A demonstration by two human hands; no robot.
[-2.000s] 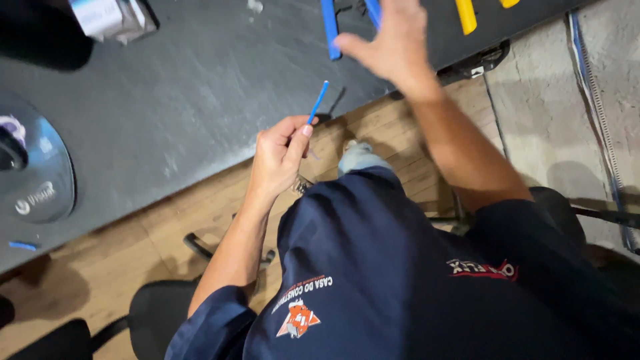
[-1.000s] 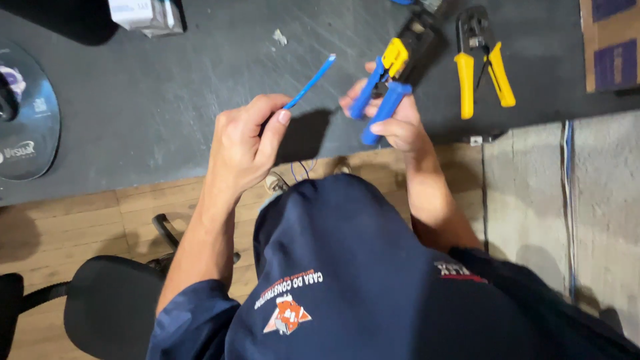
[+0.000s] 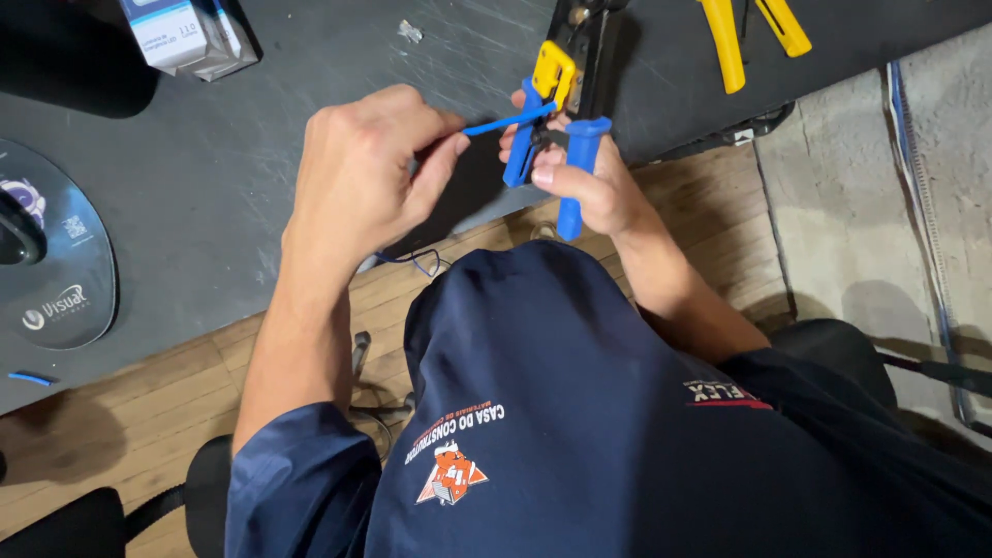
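In my left hand (image 3: 372, 167) I pinch a blue cable (image 3: 504, 122) between thumb and fingers. Its far end lies at the yellow part of a crimping tool (image 3: 585, 147) with blue handles and a black metal head. My right hand (image 3: 585, 182) holds this tool around its handles, which are spread apart. Whether the cable tip is inside the tool or just against it, I cannot tell. Further right on the dark table lies a second tool with yellow handles (image 3: 725, 46), its head cut off by the frame edge.
The dark table (image 3: 209, 194) carries a printed box (image 3: 174, 39), a crumpled scrap (image 3: 410, 32), a round mouse pad (image 3: 70, 271) with a black mouse (image 3: 17, 232), and a short blue piece (image 3: 31, 378) near its edge. Black chairs (image 3: 837, 356) stand around me.
My right hand, reaching near the blue handles two seconds ago, has taken hold of the blue-handled tool. The cable's end and the tool have come together.
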